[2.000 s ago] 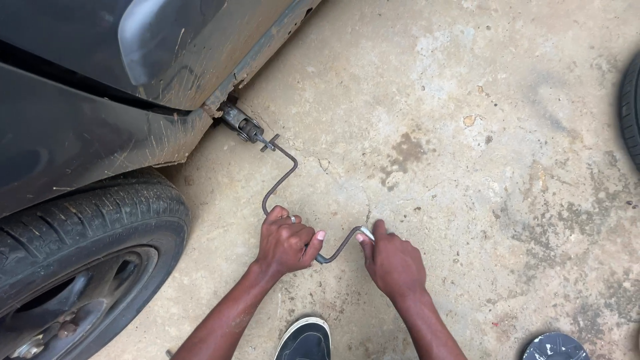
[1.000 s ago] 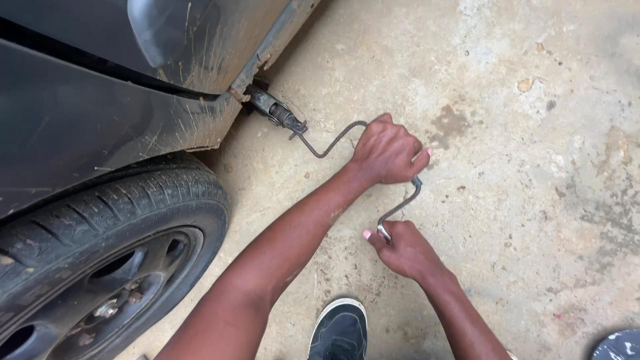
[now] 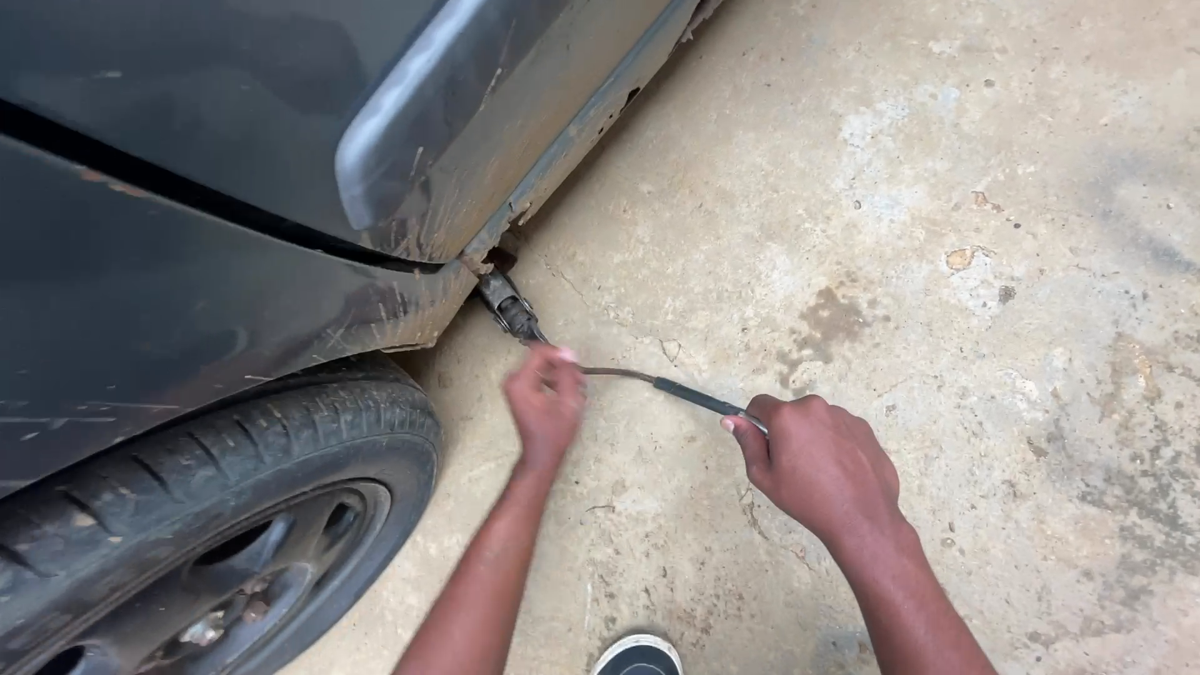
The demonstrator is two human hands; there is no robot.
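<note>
A bent metal jack crank handle (image 3: 698, 395) with a dark sleeve runs from the end of a car jack (image 3: 509, 305) that sits under the car's rusted sill. Around the crank's outer end, my right hand (image 3: 825, 464) is closed. My left hand (image 3: 547, 398), slightly blurred, is at the crank's inner end, close beside the jack's joint; its fingers are curled, and whether they grip the rod cannot be told. Most of the jack's body is hidden beneath the car.
The dark car body (image 3: 234, 281) fills the upper left, its sill (image 3: 581, 141) rusted and ragged. Below it stands a wheel with a black tire (image 3: 366, 412). Stained concrete floor (image 3: 937, 375) spans the right side. A shoe tip (image 3: 639, 656) shows at the bottom edge.
My left hand has left the crank's middle and moved to its inner end by the jack. The crank has turned. My right hand still holds its outer end. The view has shifted.
</note>
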